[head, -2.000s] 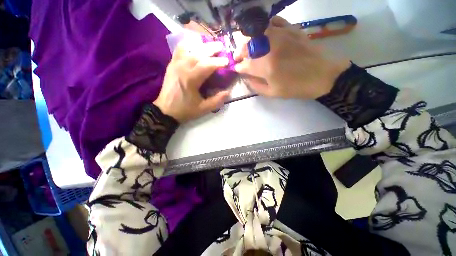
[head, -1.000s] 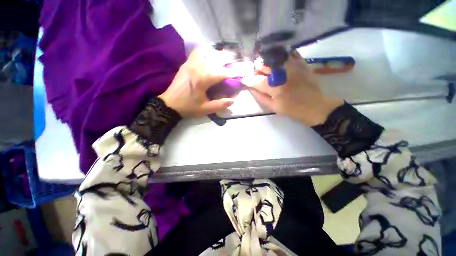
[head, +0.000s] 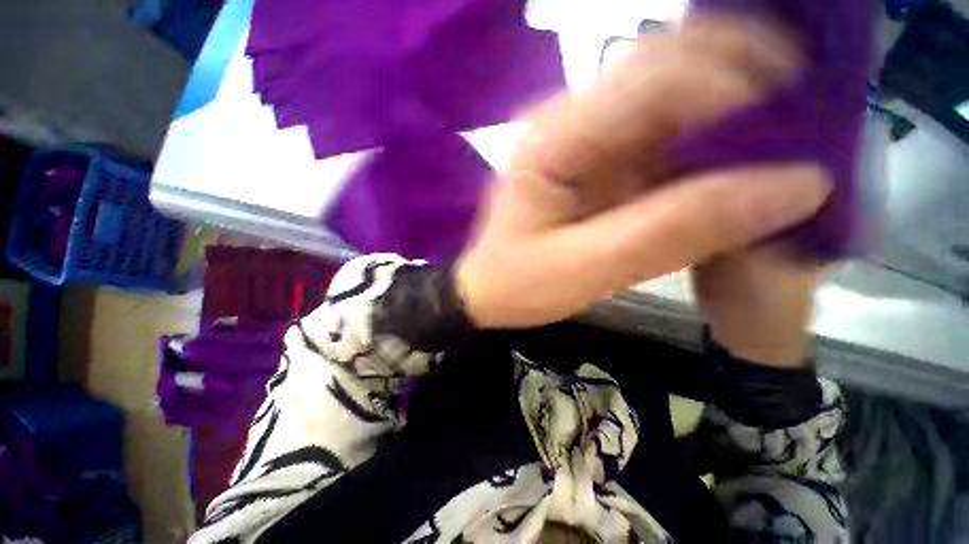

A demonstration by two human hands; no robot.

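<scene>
A purple fabric piece [head: 823, 128] is held up close to the camera, right of centre. My left hand [head: 616, 202] grips it, thumb across its front and fingers above; the hand is blurred. My right hand [head: 757, 303] is behind the cloth; only its wrist side shows and its fingers are hidden. A stack of purple cut panels [head: 393, 64] with stepped edges lies on the white table at the upper left. Another purple part [head: 409, 197] hangs at the front edge, beside my left wrist.
The white table's front edge [head: 255, 218] runs below the stack. A blue basket [head: 122, 228] with purple cloth is at the left. Purple pieces [head: 228, 372] lie over dark red cloth [head: 250, 282] below the table edge. The sewing machine head is not in view.
The view has swung left. Both hands have left the needle area and are raised nearer the camera with purple cloth. The cloth heap below the table edge now shows.
</scene>
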